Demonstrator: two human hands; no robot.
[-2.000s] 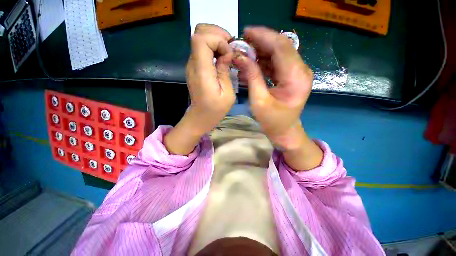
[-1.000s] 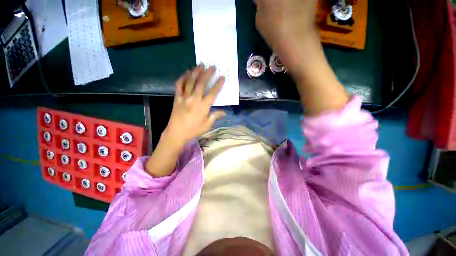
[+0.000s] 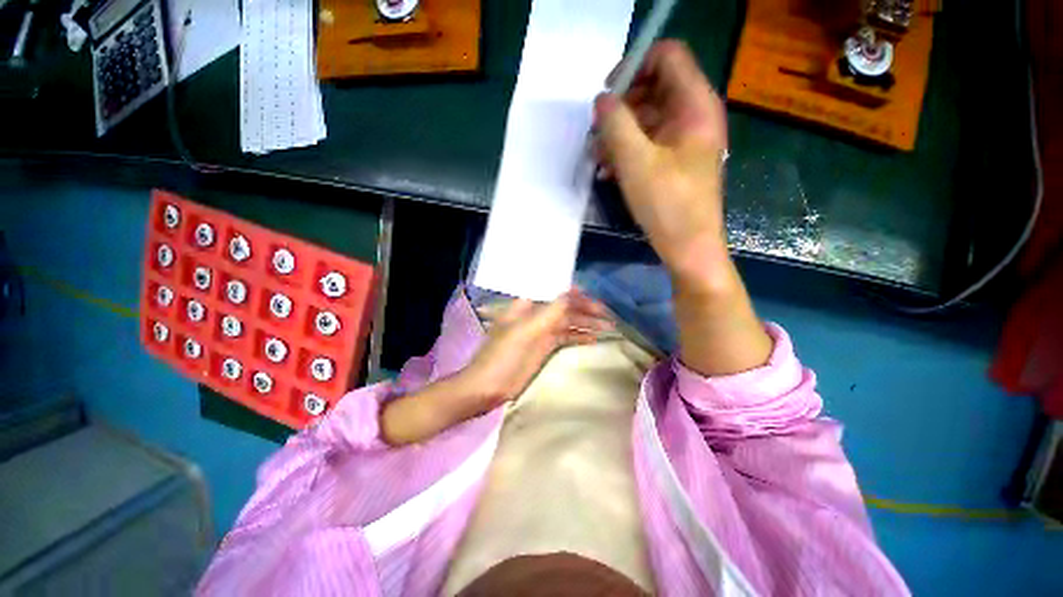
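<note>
A long white label strip (image 3: 548,157) lies slanted over the dark green bench, its lower end hanging past the front edge. My left hand (image 3: 542,338) is at that lower end, in front of my body; whether its fingers grip the strip is unclear. My right hand (image 3: 670,146) is closed around a thin pale stick (image 3: 648,35), perhaps a pen, beside the strip's right edge. A round component (image 3: 868,54) sits on the right orange-brown fixture (image 3: 804,99). Another round component (image 3: 398,8) is at the left fixture (image 3: 455,47), cut by the top edge.
A red tray (image 3: 222,371) with rows of discs in square pockets is at lower left, below bench level. A calculator (image 3: 128,64) and a printed record sheet (image 3: 280,88) lie at far left. A thin cable (image 3: 1035,175) curves along the right side. Red material (image 3: 1032,315) hangs at far right.
My right hand came back from the right fixture and now holds the pale stick. My left hand moved down towards my body. The strip now slants and reaches lower. The two discs beside it no longer show.
</note>
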